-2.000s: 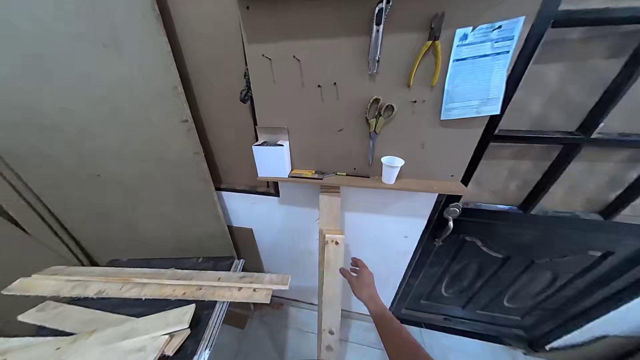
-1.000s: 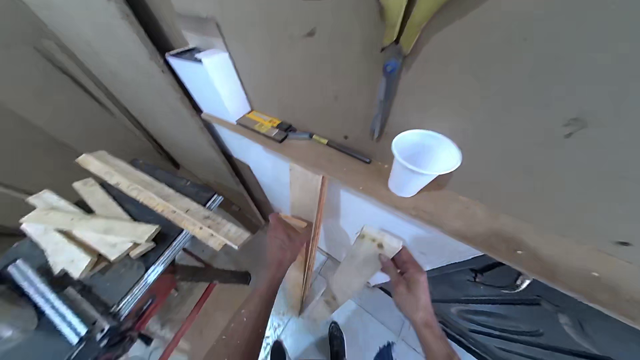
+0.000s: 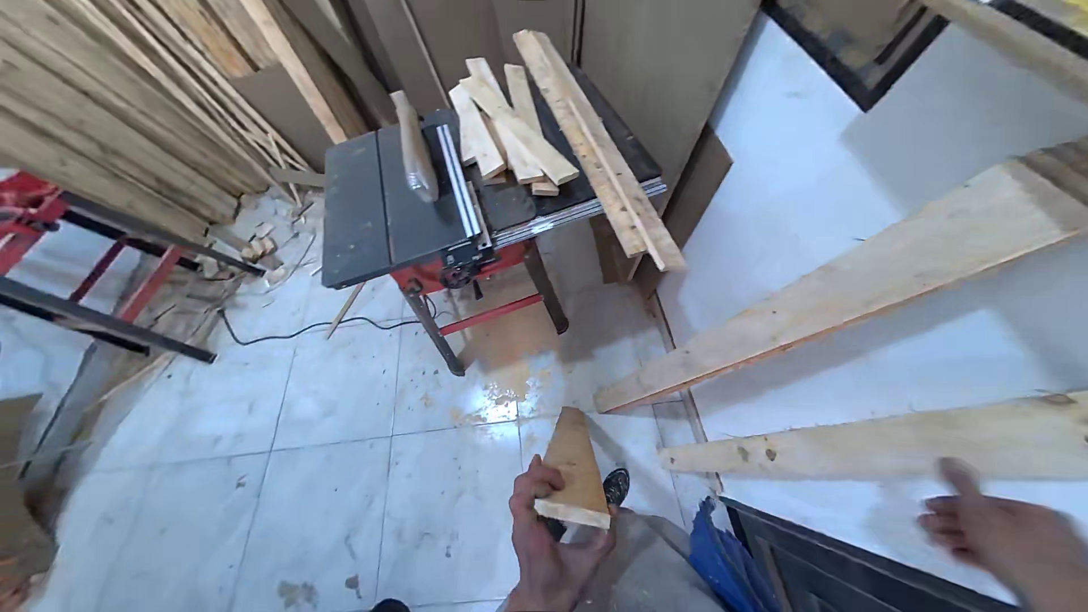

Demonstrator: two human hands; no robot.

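My left hand grips a short wooden board near its closer end, low in the middle of the view; the board's far end points away over the tiled floor. At the lower right, my right hand is blurred, with its fingers apart and nothing seen in it. It is just below a pale wooden board that stands against the white wall. A second, wider board stands to the left of that one, its lower end near the floor.
A table saw on a red stand bears several short wood pieces and long boards. A black cord lies on the floor. More boards lean at the upper left, near a red and black metal frame. A dark door is at the lower right.
The view has swung far left and down to the saw and floor. My left hand now holds a short board away from the shelf. My right hand has let go of the board it held.
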